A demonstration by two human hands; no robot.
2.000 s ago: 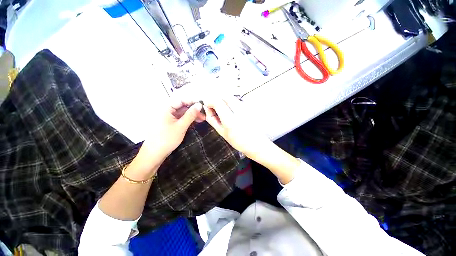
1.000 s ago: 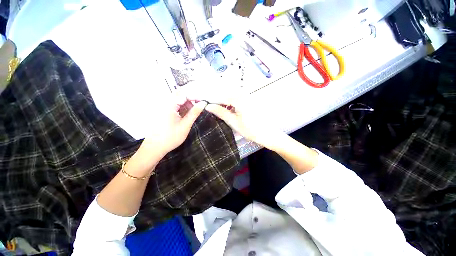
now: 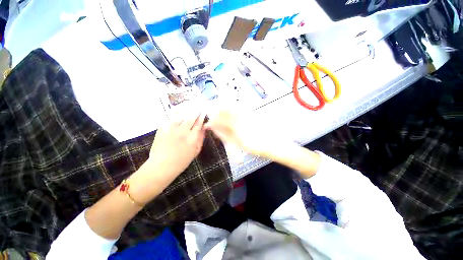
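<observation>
A dark plaid cloth [image 3: 203, 177] lies over the table's front edge and runs left to a larger plaid heap. My left hand [image 3: 177, 139] grips the cloth's upper edge, fingers closed on it. My right hand [image 3: 228, 131] meets it there, its fingertips pinching the same edge; it is overexposed and its finger outlines are partly lost. A small dark bit of cloth shows between the fingertips. The needle area of the sewing machine [image 3: 177, 96] is just beyond my hands, with no cloth under it.
Scissors [image 3: 310, 86] with red and yellow handles, tweezers [image 3: 266, 67] and small snips [image 3: 252, 81] lie on the table right of the needle. Two brown swatches [image 3: 238, 33] sit on the machine head. More plaid cloth [image 3: 431, 177] is heaped at the right.
The view has shifted, showing more of the machine head. My left hand has turned more back-up over the cloth edge. Both hands remain together at that edge.
</observation>
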